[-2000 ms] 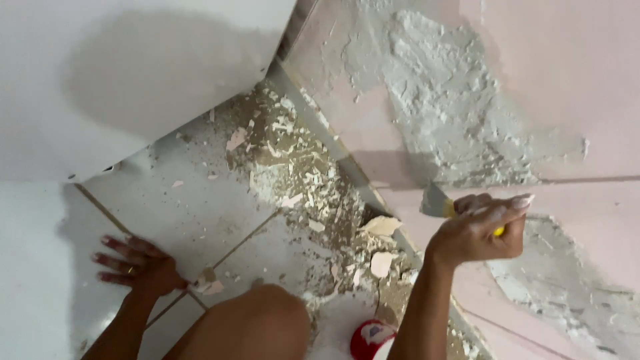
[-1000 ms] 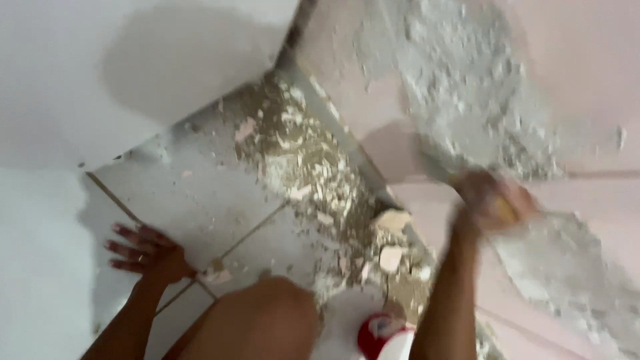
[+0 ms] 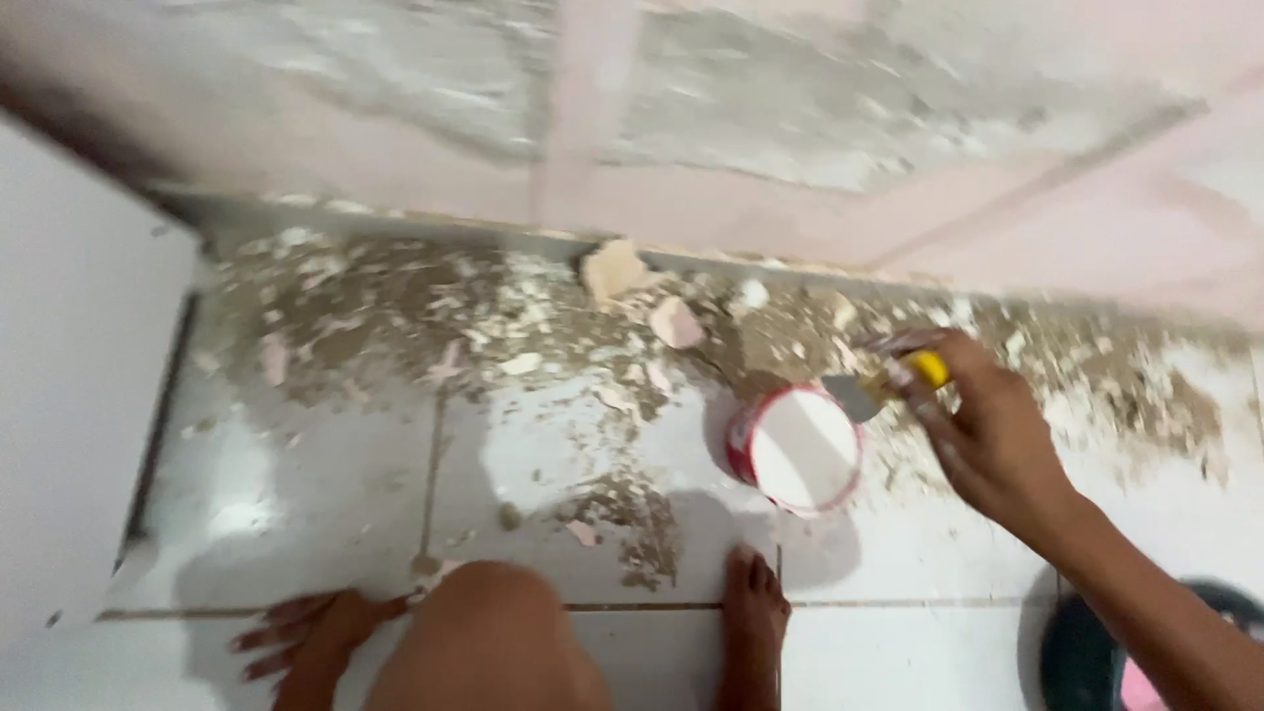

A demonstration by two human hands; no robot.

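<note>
My right hand [image 3: 987,425] grips the yellow handle of a putty knife [image 3: 854,397]. Its metal blade is at the right rim of a red tub of white filler [image 3: 805,449]; whether the two touch I cannot tell. My left hand [image 3: 321,627] rests on the tiled floor [image 3: 326,513] with its fingers spread, holding nothing. Along the far side runs a pink wall [image 3: 691,207] with rough grey patches [image 3: 760,89] of filler or bare plaster.
Paint flakes and crumbled debris [image 3: 395,306] lie along the wall's base, with larger chips [image 3: 612,272]. A white panel [image 3: 79,375] stands at left. My knee [image 3: 494,632] and bare foot [image 3: 752,612] are near the tub. A dark round container [image 3: 1076,642] sits lower right.
My right hand has moved the putty knife from the wall to the tub. The left hand still rests on the floor. The view has turned and shifted strongly, bringing the dark container into sight.
</note>
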